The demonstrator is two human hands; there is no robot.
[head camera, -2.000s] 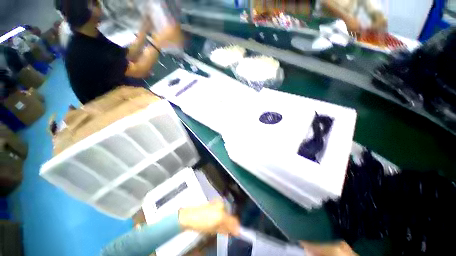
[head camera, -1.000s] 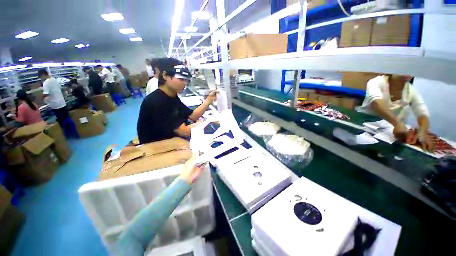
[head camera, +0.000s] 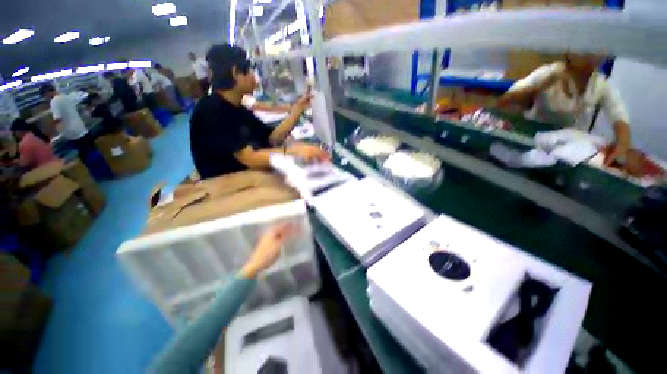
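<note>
My left hand [head camera: 270, 247], blurred, is in front of the whitish compartment tray [head camera: 212, 256], with nothing seen in it and its fingers partly spread. My right hand is out of the picture. A stack of white insert trays [head camera: 409, 292] stands at the near edge of the belt. Its top one has a black watch head [head camera: 449, 265] in the round hole and a black coiled cable [head camera: 525, 310] in the oblong opening. A second white stack [head camera: 351, 219] stands behind it. Blurred white panels [head camera: 311, 174] lie beyond, at a coworker's hand.
A brown carton [head camera: 227, 199] is behind the compartment tray. A white insert with dark cut-outs [head camera: 300, 336] is low beside the bench. Bags of cream parts [head camera: 412, 166] lie on the green belt. A coworker in black [head camera: 230, 120] is ahead; another person [head camera: 578, 95] works opposite.
My left hand has left the white panels and moved down and slightly left. The panels now lie lower, by the coworker's hand. More of the near stack and its cable shows.
</note>
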